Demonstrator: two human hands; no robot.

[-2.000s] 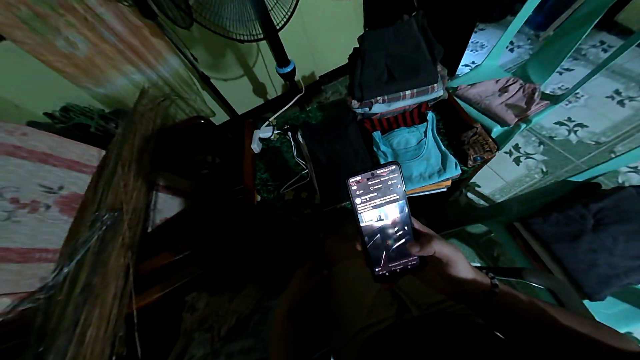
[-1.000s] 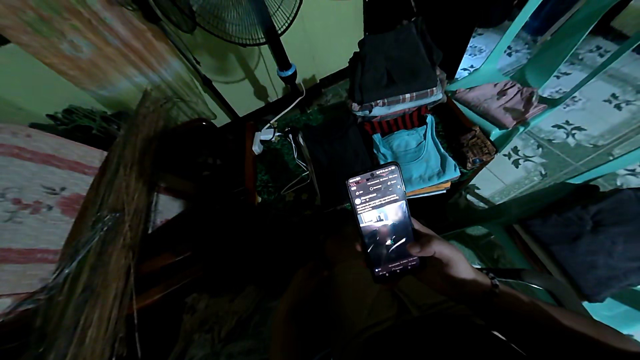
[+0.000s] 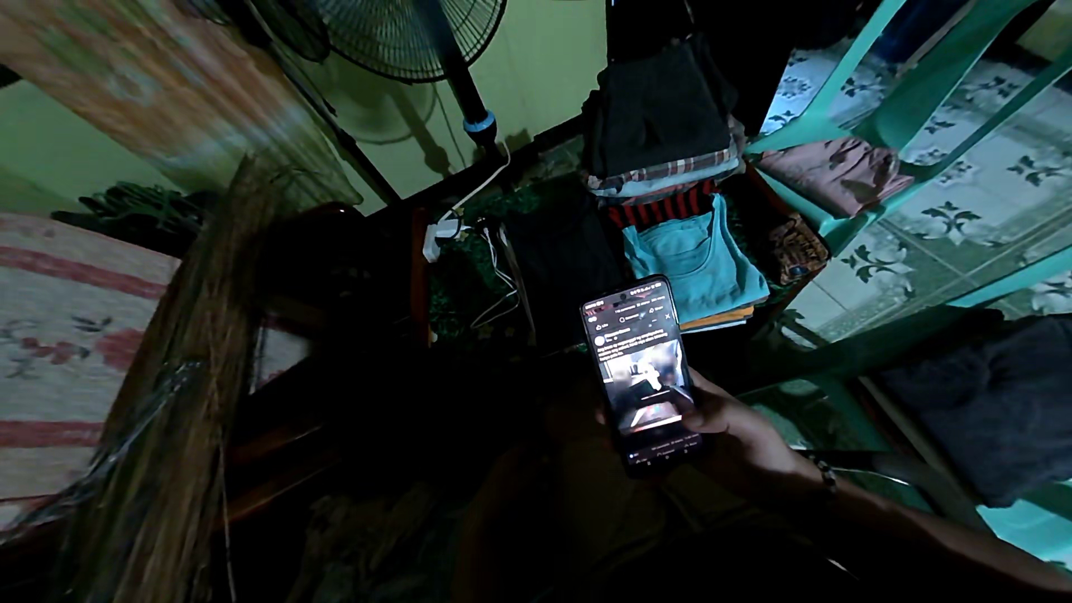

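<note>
My right hand [image 3: 737,431] is closed around a smartphone [image 3: 643,377], whose lit screen shows a picture and some text. Its thumb lies over the lower right part of the screen, and fingertips show at the left edge. A dark bracelet circles the wrist. Just beyond the phone lies a folded turquoise tank top [image 3: 699,264] on other folded clothes. Dark folded garments [image 3: 666,105] are stacked higher behind it. My left hand cannot be seen; the area left of the phone is very dark.
A broom of dry bristles [image 3: 180,402] stands at the left beside a floral cloth [image 3: 67,335]. A pedestal fan [image 3: 402,33] is at the back, with a white plug and cord [image 3: 444,234] below. Green plastic chairs [image 3: 921,117] at the right hold a pink cloth [image 3: 837,176] and a dark cloth [image 3: 988,402].
The picture on the phone's screen has shifted, and the thumb now lies over the screen's lower right part. The phone stays in my right hand at about the same place.
</note>
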